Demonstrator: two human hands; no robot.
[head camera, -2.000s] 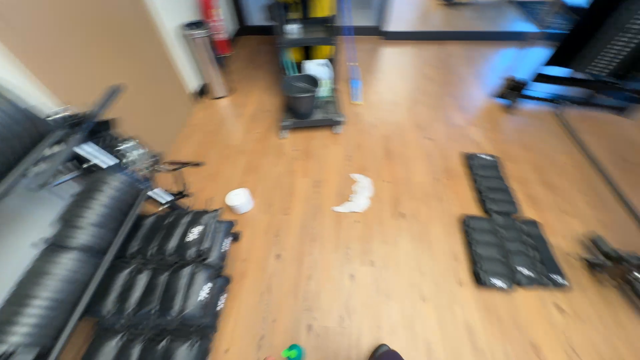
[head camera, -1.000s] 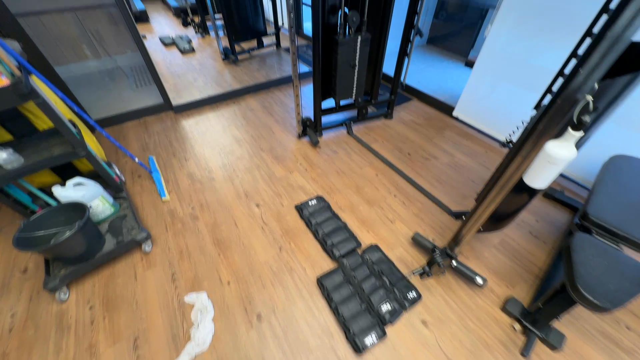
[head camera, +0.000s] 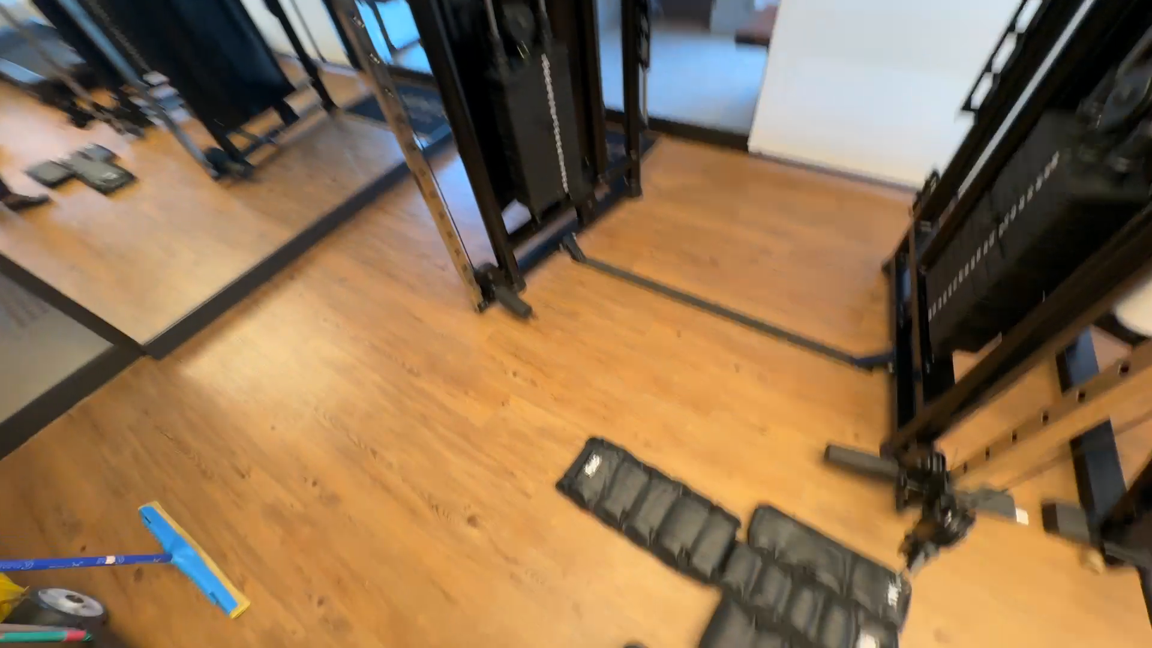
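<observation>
Neither my left hand nor my right hand shows in the head view. Several black segmented ankle weights (head camera: 652, 508) lie joined or touching on the wood floor at the lower centre right. A blue squeegee head (head camera: 193, 560) on a blue pole rests at the lower left. Whether my hands hold anything is hidden.
A cable machine frame (head camera: 441, 162) stands at the upper centre, with a low floor bar (head camera: 720, 310) running right to a second weight stack (head camera: 999, 243). A wall mirror (head camera: 180, 180) lines the left. A cart wheel (head camera: 67, 605) is at the lower left corner.
The view has swung far to the right. The white cloth, the bucket and the white bottle seen earlier are out of view or cut off.
</observation>
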